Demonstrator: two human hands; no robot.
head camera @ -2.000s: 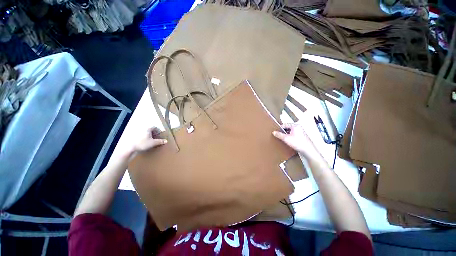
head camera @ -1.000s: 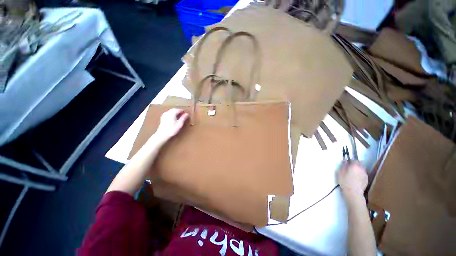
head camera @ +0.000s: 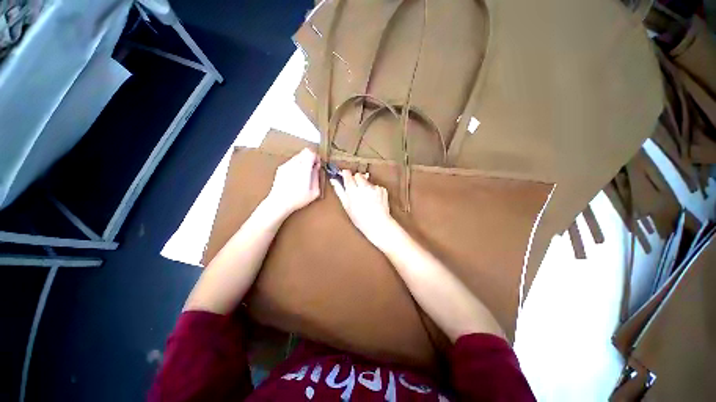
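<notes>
A brown bag body panel [head camera: 330, 267] lies in front of me with its straight top edge away from me. Its two handle ends lie on the panel near the top edge. My left hand [head camera: 298, 182] pinches the panel's top edge at the left handle [head camera: 326, 94]. My right hand [head camera: 363, 198] holds small dark thread snips [head camera: 334, 171], with the tip at the left handle's base, close to my left fingertips. The blades are partly hidden by my fingers. A dark cord shows near my right forearm.
Other tan panels [head camera: 565, 86] with handles lie beyond the work. Narrow brown strips [head camera: 579, 234] and a panel stack [head camera: 683, 330] are at the right on the white table [head camera: 561, 314]. A metal-framed, cloth-covered table [head camera: 177, 133] stands at the left.
My right hand has moved from the snips' place on the table at the right to the left handle's base, bringing the snips. The view is closer to the panel.
</notes>
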